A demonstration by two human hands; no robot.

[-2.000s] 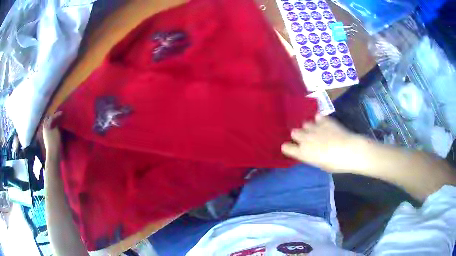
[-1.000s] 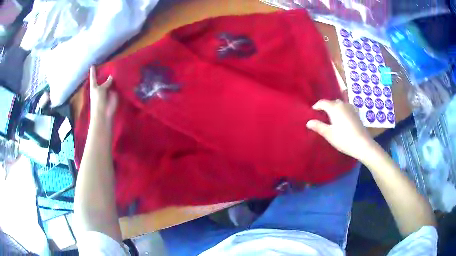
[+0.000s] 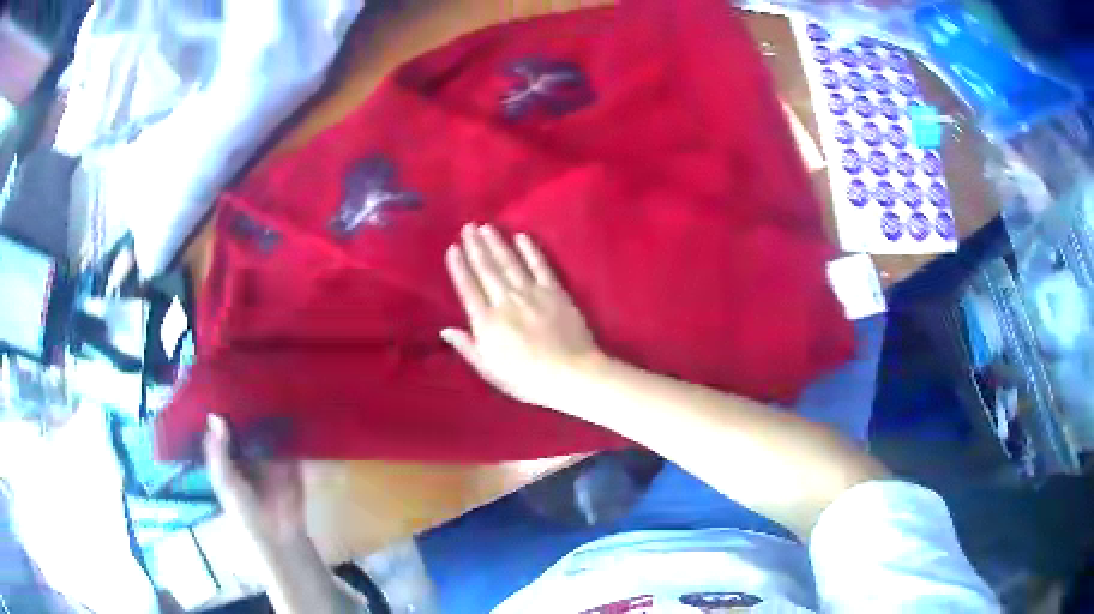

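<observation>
The red cardigan (image 3: pixel 708 252) with dark flower-like patches lies spread over the desk, its near right part over my lap. My right hand (image 3: pixel 518 318) lies flat, palm down and fingers apart, on the middle of the cardigan. My left hand (image 3: pixel 254 474) is at the cardigan's near left edge, slightly blurred, with its thumb up against the cloth; the other fingers are partly hidden, so its hold is unclear. A white tag (image 3: pixel 857 286) sticks out at the cardigan's right edge.
A sheet of round purple stickers (image 3: pixel 882 150) with a turquoise clip (image 3: pixel 926 126) lies at the right. Clear-bagged garments (image 3: pixel 198 108) are piled at the upper left. A blue plastic package (image 3: pixel 996 66) is at the upper right. The brown desk's edge (image 3: pixel 414 504) curves before my lap.
My right hand has moved left from the cardigan's right side to its middle. My left hand has moved down from the upper left corner to the near left edge. The white tag now shows.
</observation>
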